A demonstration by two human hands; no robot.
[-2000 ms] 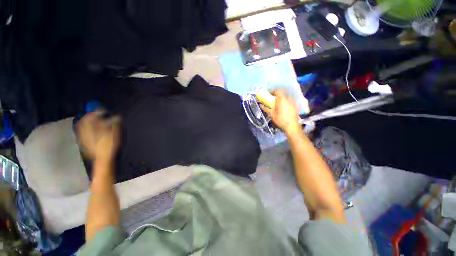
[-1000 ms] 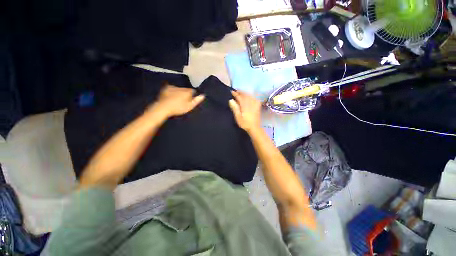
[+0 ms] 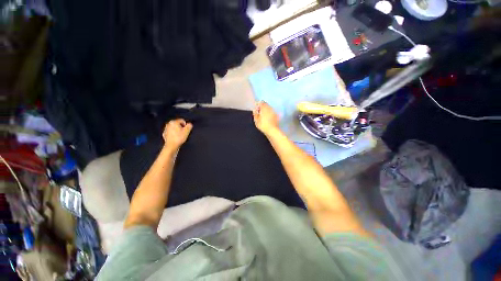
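Note:
A black garment (image 3: 225, 159) lies spread over the beige padded board (image 3: 99, 189). My left hand (image 3: 177, 133) pinches its far edge near the middle. My right hand (image 3: 265, 117) pinches the far right corner of the cloth, beside the blue mat. The fingertips of both hands are partly hidden. The steam iron (image 3: 334, 126) with its yellow handle (image 3: 329, 111) stands on the light blue mat (image 3: 274, 90), to the right of my right hand and not touched. A small blue item (image 3: 140, 139) shows on the cloth at the left.
More black garments (image 3: 159, 55) are heaped along the far side. A metal tray (image 3: 301, 52) with two red items is beyond the mat. The iron's hose (image 3: 396, 82) runs up right. A thin white cable (image 3: 439, 103) crosses the dark area. A dark grey bag (image 3: 423, 192) is at the right.
After leaving the iron, my right hand went to the cloth. The raised fold between my hands now lies flat along the far edge. The view has shifted and turned.

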